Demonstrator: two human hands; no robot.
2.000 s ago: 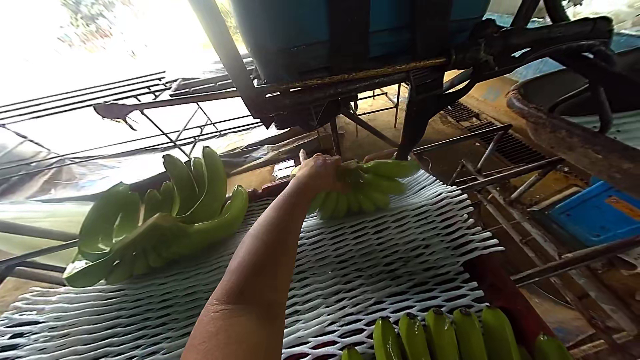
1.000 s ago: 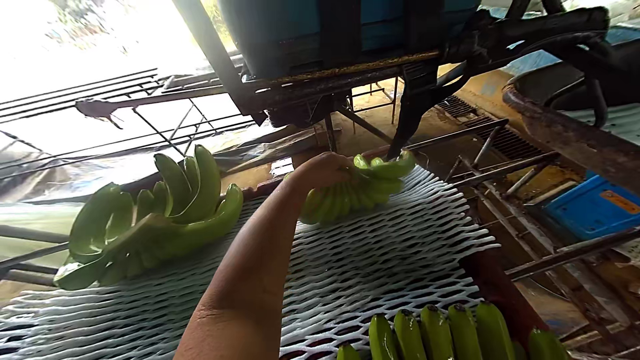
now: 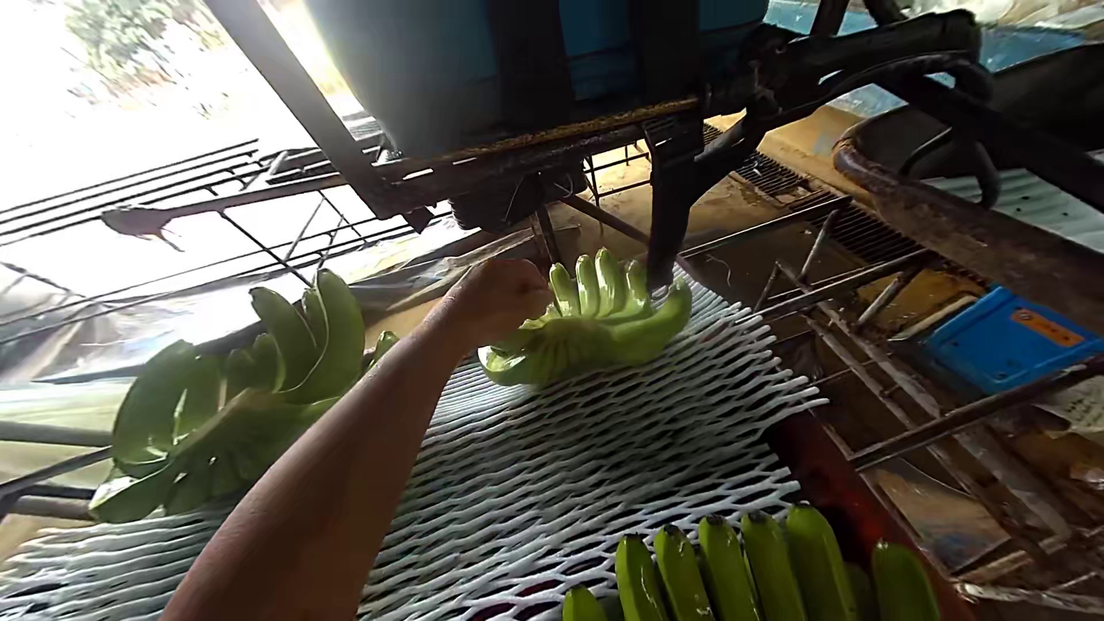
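My left hand (image 3: 509,297) is curled at the left edge of a cluster of green bananas (image 3: 586,332), closed on it; the fingertips are hidden behind the knuckles. That cluster rests near the far end of a white foam net sheet (image 3: 595,440), its banana tips pointing up. Left of my forearm lies a larger green banana cluster (image 3: 250,414), partly covered by the arm. Another row of green bananas (image 3: 724,561) with dark tips shows at the bottom edge of the view. My right hand is not in view.
Above the sheet's far end stands a dark metal frame (image 3: 552,134) with a blue container (image 3: 431,69). Rusty metal bars (image 3: 914,414) and a blue plastic crate (image 3: 1009,341) are at the right. A dark red edge (image 3: 828,474) shows beside the sheet.
The banana cluster at my left hand has turned so its tips now stand up, where they pointed down and right before. My hand has shifted to its left edge.
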